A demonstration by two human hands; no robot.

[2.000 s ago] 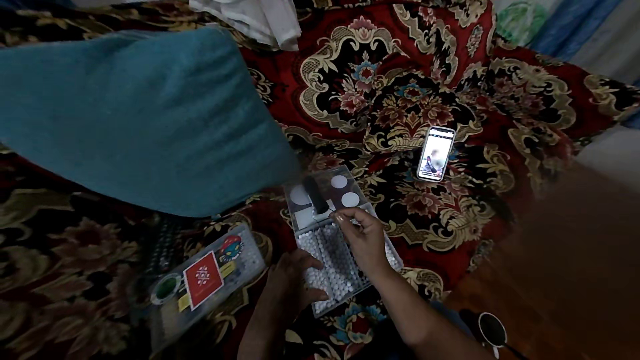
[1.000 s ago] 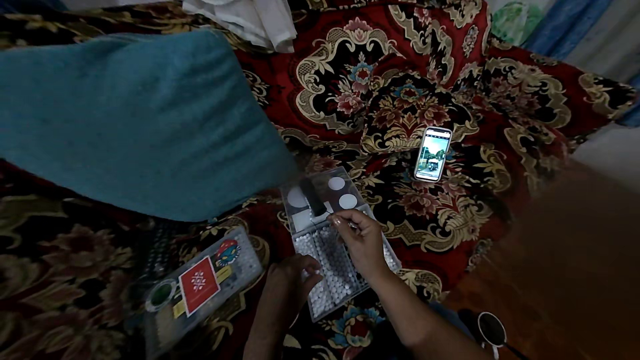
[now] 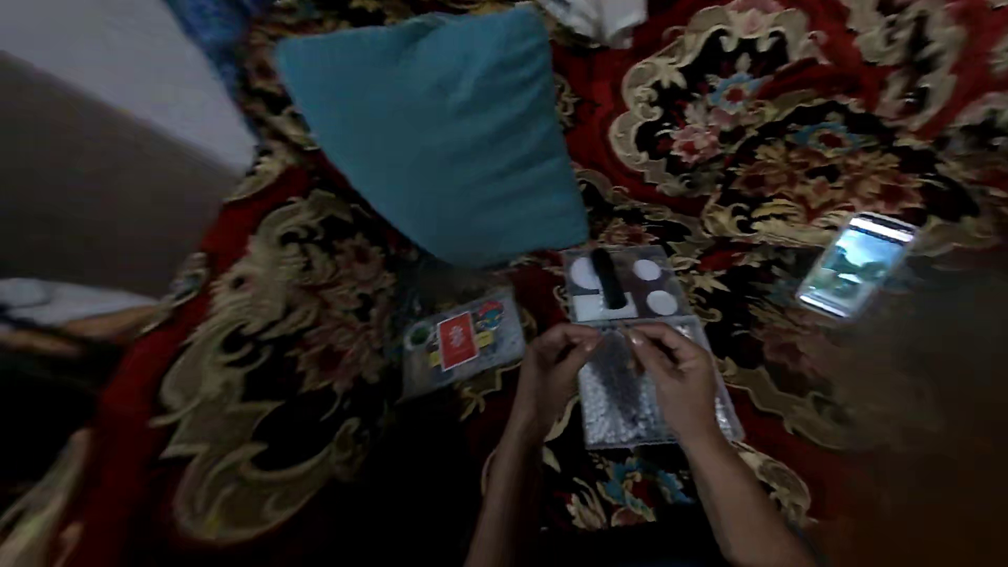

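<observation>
An open clear plastic compartment box [image 3: 622, 413] lies in front of me, its lower part filled with small pale beads. Its lid part [image 3: 669, 274] bears white round stickers and a dark elongated object [image 3: 607, 279]. Above the box's middle, my left hand [image 3: 557, 362] and my right hand [image 3: 673, 370] face each other, thumb and fingertips pinched close together. Something thin or tiny may be between the fingertips; blur hides what it is. Left of the box is a second clear plastic case [image 3: 500, 339] with a red card [image 3: 457, 341] on it.
A teal cushion [image 3: 457, 134] lies beyond the boxes on the red, floral-patterned cloth [image 3: 260, 378]. On the right is a phone [image 3: 857, 265] with its screen lit. White fabric [image 3: 602, 17] shows at the top. Part of another person's limb [image 3: 118, 324] appears at the far left.
My left hand has risen from the lower left of the beads to beside my right hand's fingertips. The view has swung to the left.
</observation>
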